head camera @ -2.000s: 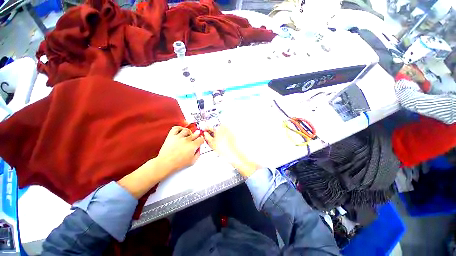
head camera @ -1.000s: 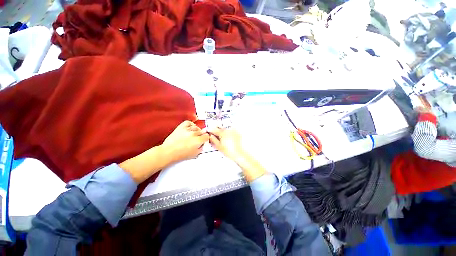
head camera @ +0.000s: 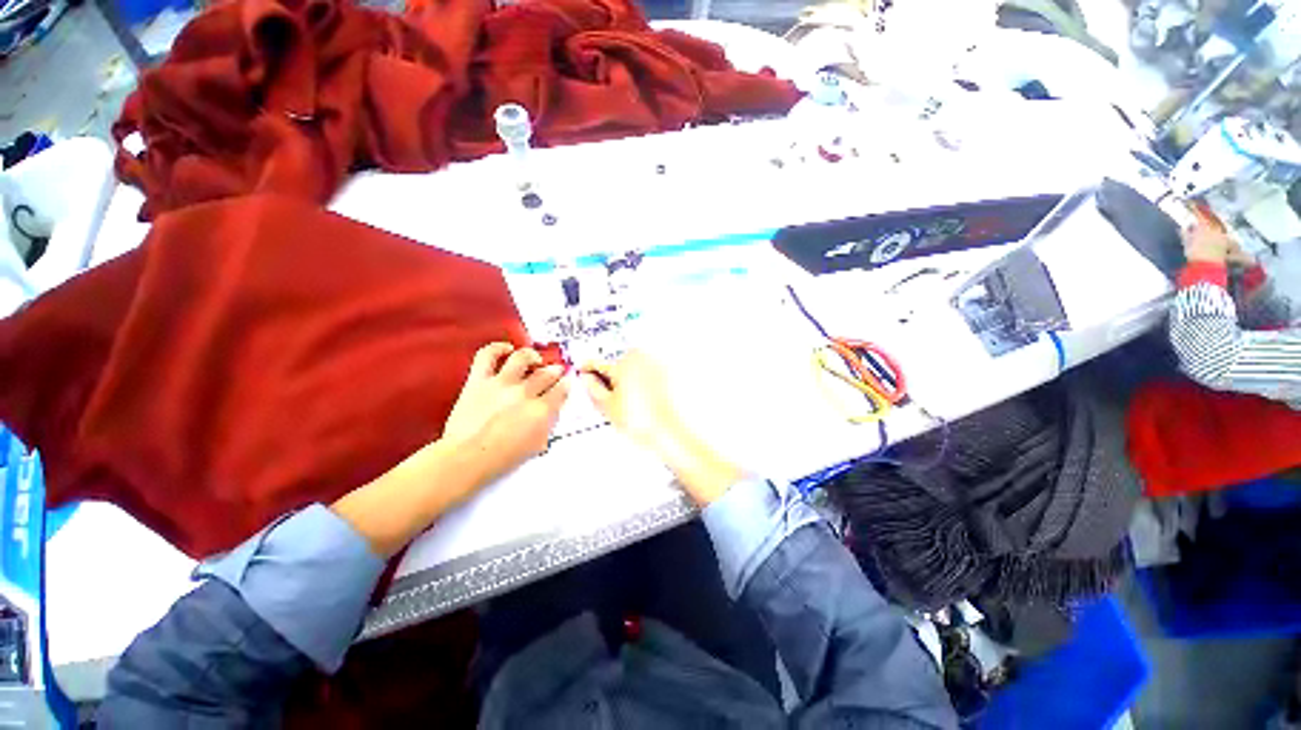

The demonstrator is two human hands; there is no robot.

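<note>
The rust-red garment piece (head camera: 286, 357) lies spread on the white table left of the needle. My left hand (head camera: 507, 407) pinches its edge (head camera: 549, 357) at the right corner, just in front of the presser foot and needle (head camera: 574, 300). My right hand (head camera: 635, 404) is beside it, thumb and fingertips close together near a tiny red bit; whether they hold it is too small to tell. The white lockstitch sewing machine (head camera: 685, 200) has a blue stripe and a black panel.
Scissors with orange-red and yellow handles (head camera: 863, 378) lie right of my right hand. Heaped red cloth (head camera: 414, 93) is behind the machine head. Dark grey fringed cloth (head camera: 999, 499) and a blue bin (head camera: 1070, 677) are at lower right. Another person's striped sleeve (head camera: 1213, 335) shows at right.
The camera view has shifted slightly. My hands stay at the cloth corner, with a small gap now between their fingertips. The neighbouring person's hand and sleeve have moved at the right.
</note>
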